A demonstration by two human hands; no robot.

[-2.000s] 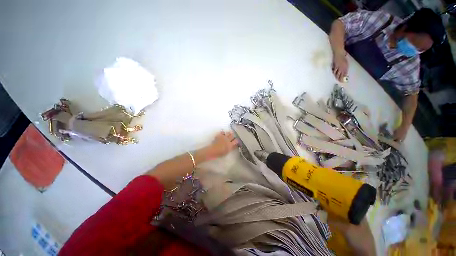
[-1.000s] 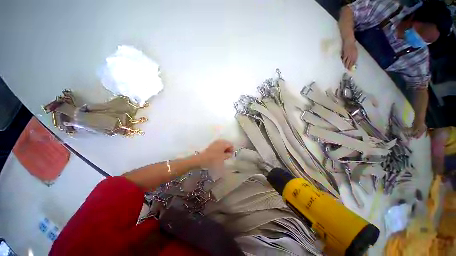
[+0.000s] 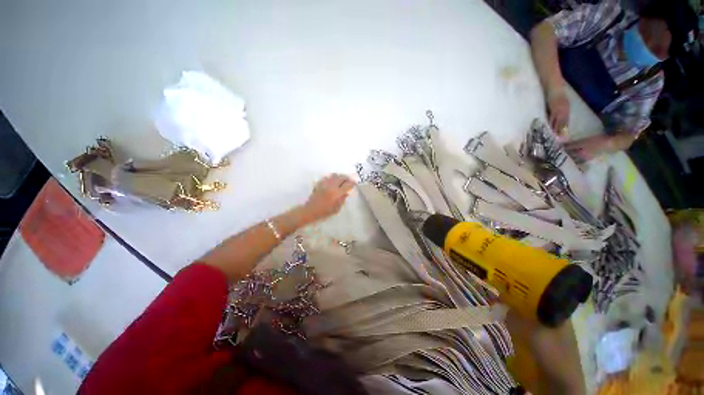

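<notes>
The yellow heat gun (image 3: 502, 266) lies over the beige-grey webbing straps (image 3: 417, 320), its dark nozzle pointing up-left. My right hand (image 3: 540, 347) is mostly hidden behind and below the gun, around its grip. My left hand (image 3: 332, 193) is at the upper left edge of the straps, fingers closed at a silver snap hook (image 3: 360, 171) at a strap end. More snap hooks lie in a heap (image 3: 274, 297) beside my red sleeve.
Another strap pile (image 3: 533, 193) lies on the right. A person (image 3: 598, 62) reaches to it. A gold-hook strap bundle (image 3: 147, 179), a white lump (image 3: 204, 116) and a red-orange patch (image 3: 62, 230) are left. Yellow-orange fabric (image 3: 675, 347) is lower right.
My left hand has moved up to the hook end of the strap pile. The heat gun has shifted slightly up and tilted flatter. The other person's second hand has moved up along their pile.
</notes>
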